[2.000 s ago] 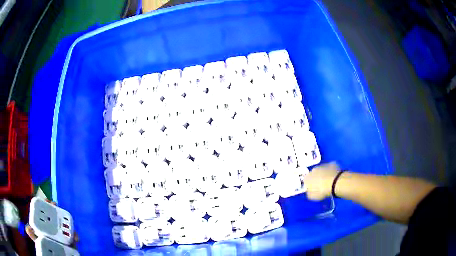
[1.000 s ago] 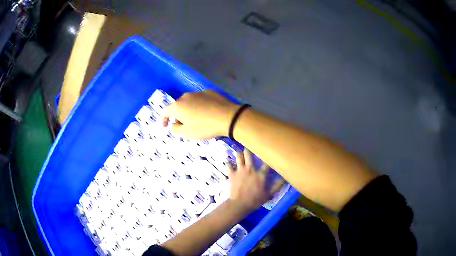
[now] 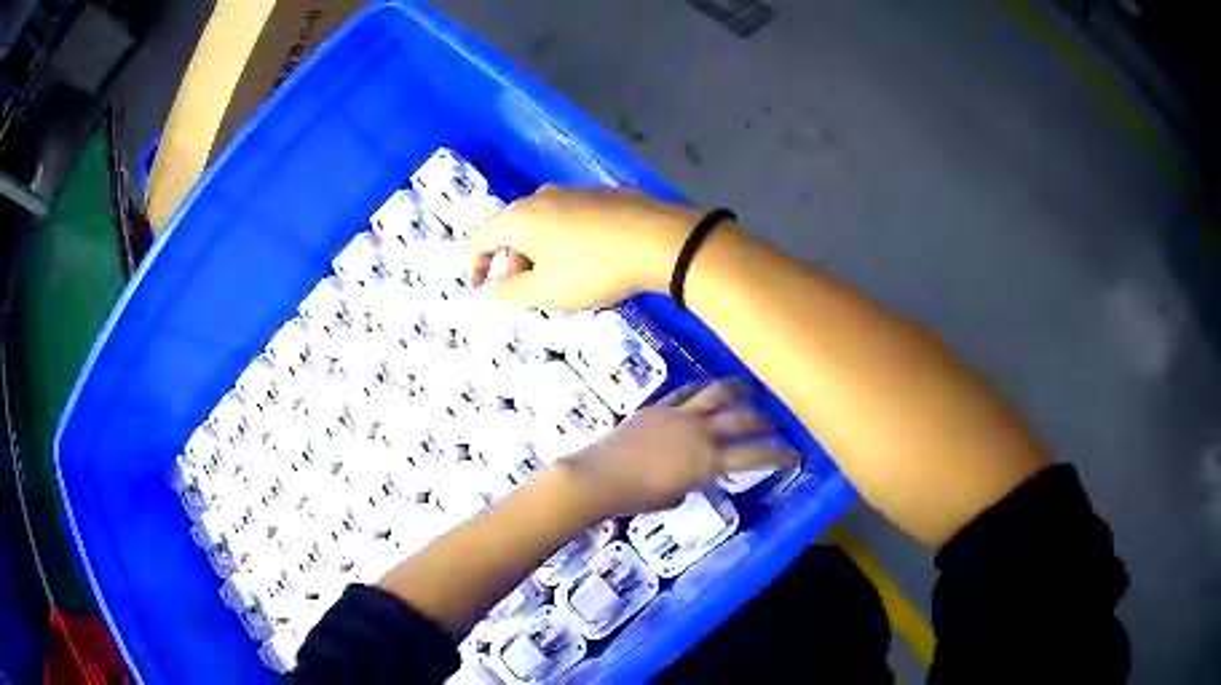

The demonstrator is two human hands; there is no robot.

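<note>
The blue tote (image 3: 214,348) stands tilted across the view. Rows of white plastic units (image 3: 362,402) lie close together on its floor, with dark slots on their upper faces. My right hand (image 3: 556,254), with a black band at the wrist, rests over the far right side of the rows with curled fingers. A bit of white shows between its fingers; whether it grips a unit is hidden. My left hand (image 3: 690,442) is slightly blurred over the near right corner. Its fingertips lie on a white unit at the tote wall; whether they grip it is unclear.
A tan cardboard carton (image 3: 208,114) stands on the floor behind the tote. Green matting (image 3: 67,281) shows at the left and a red object (image 3: 91,653) at the lower left. Grey floor (image 3: 937,174) with a yellow line lies at the right.
Since one second ago, my left hand has moved right and slightly up to the tote's near right corner. My right hand has shifted slightly. More near-row units show. Two seconds ago, my left hand held units outside the tote.
</note>
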